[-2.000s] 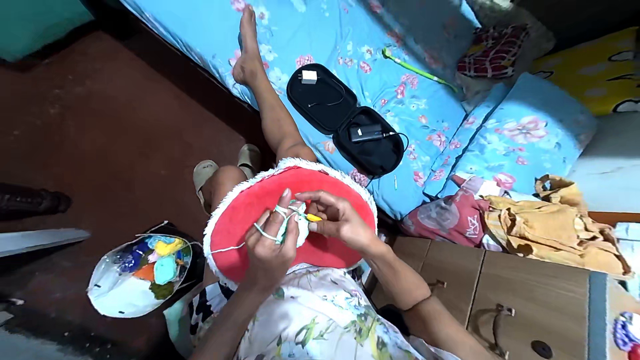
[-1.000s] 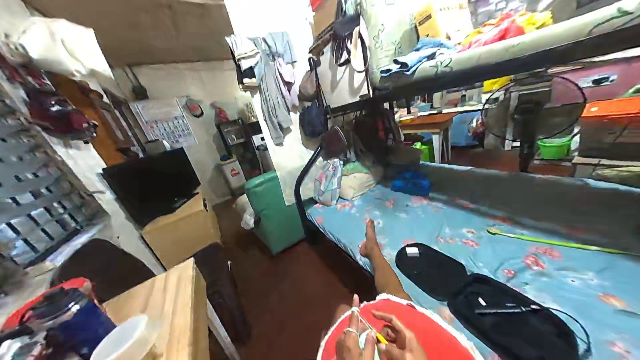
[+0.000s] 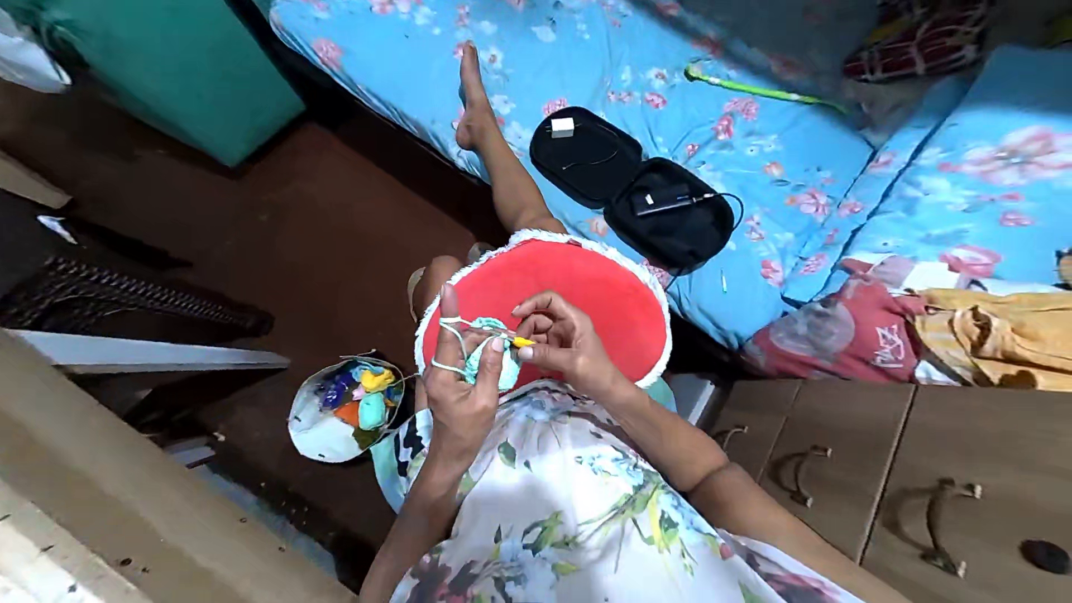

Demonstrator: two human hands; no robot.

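Note:
My left hand [image 3: 462, 394] pinches a small piece of mint-green crochet work [image 3: 494, 366], and a pale green strand loops around its raised index finger. My right hand [image 3: 563, 339] grips the yellow handle of a crochet hook [image 3: 523, 342], whose shaft points left into the work. Both hands are close together over a round red cushion [image 3: 586, 285] with white fluffy trim on my lap. At the lower left, a white container [image 3: 322, 440] holds yarn of several colours, with a mint ball [image 3: 373, 409] among them.
An open black zip case [image 3: 666, 243] with a dark device and cable lies on the blue floral bed [image 3: 779, 184]. Wooden drawers [image 3: 988, 469] stand at the right, a red printed cloth [image 3: 871, 335] above them. A pale tabletop edge [image 3: 126, 502] runs along the lower left.
The view swung up across the room and is back down on my lap. Both hands stay at the yarn work; my left index finger is now more upright than two seconds ago.

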